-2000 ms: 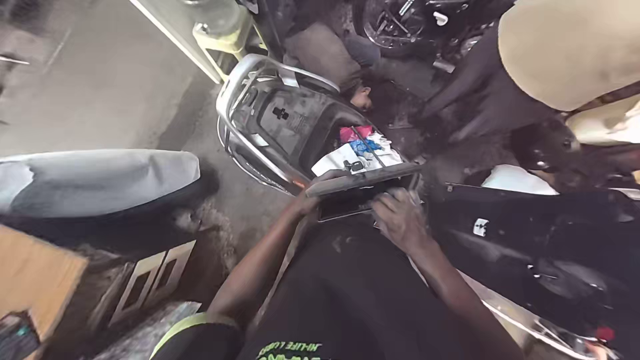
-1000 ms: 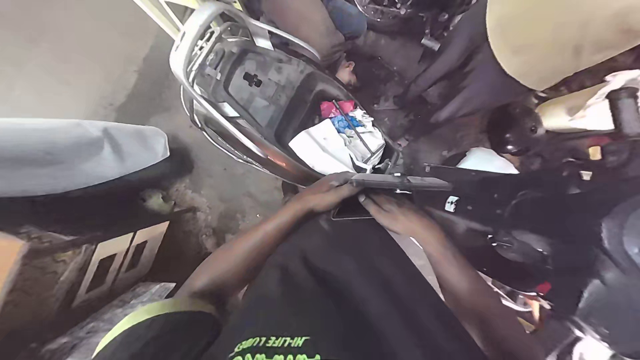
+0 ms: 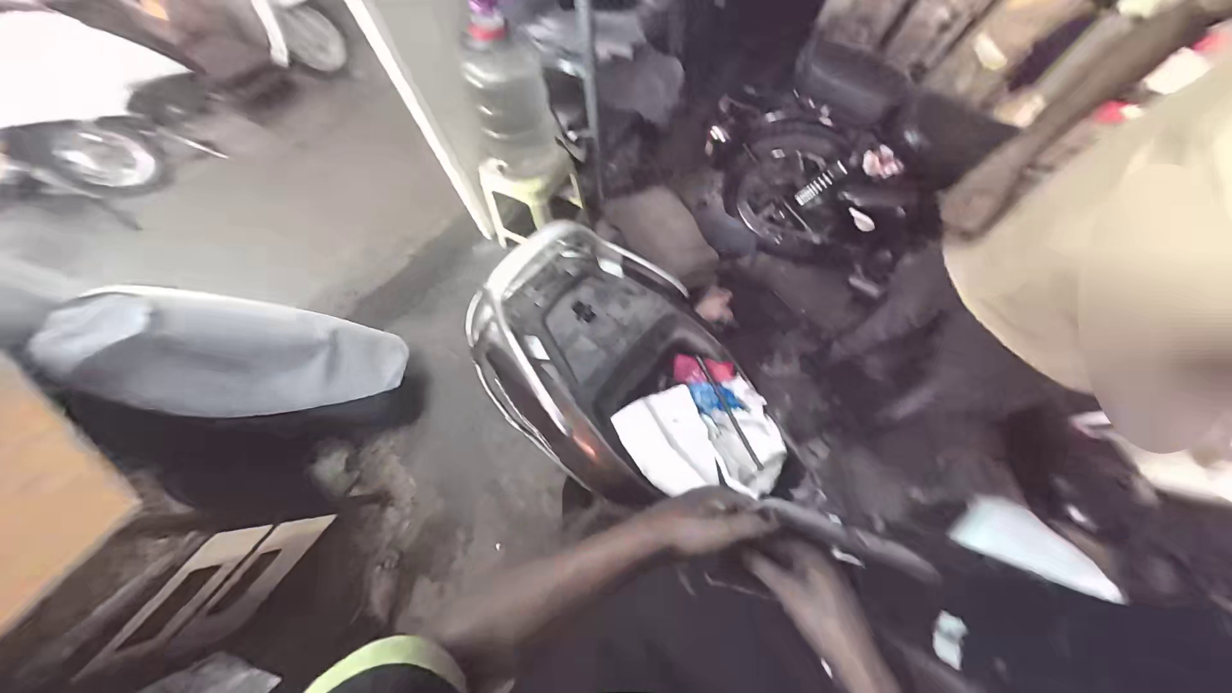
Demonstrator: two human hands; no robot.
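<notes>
A scooter with its seat raised stands in front of me, its storage well [image 3: 616, 337] uncovered and ringed by a metal grab rail [image 3: 510, 274]. White papers or bags [image 3: 664, 438], a blue item [image 3: 712, 397] and a red item [image 3: 695, 368] lie in the well. My left hand [image 3: 712, 522] rests on the near edge of the raised dark seat [image 3: 847, 534], fingers curled over it. Just below, my right hand [image 3: 799, 577] touches the seat's underside area. Both hands are blurred, and whether the right one holds anything is hidden.
A grey-covered scooter seat [image 3: 231, 351] is at left, above a wooden frame [image 3: 217, 587]. A large water bottle [image 3: 505, 96] sits on a stool [image 3: 529, 183]. A motorcycle wheel [image 3: 789, 188] is beyond. One person [image 3: 664, 231] is low beside the scooter; another person [image 3: 1078, 260] is at right.
The view has shifted, bringing more of the bottle, the stool and the parked two-wheelers into sight. Both my hands remain at the raised seat.
</notes>
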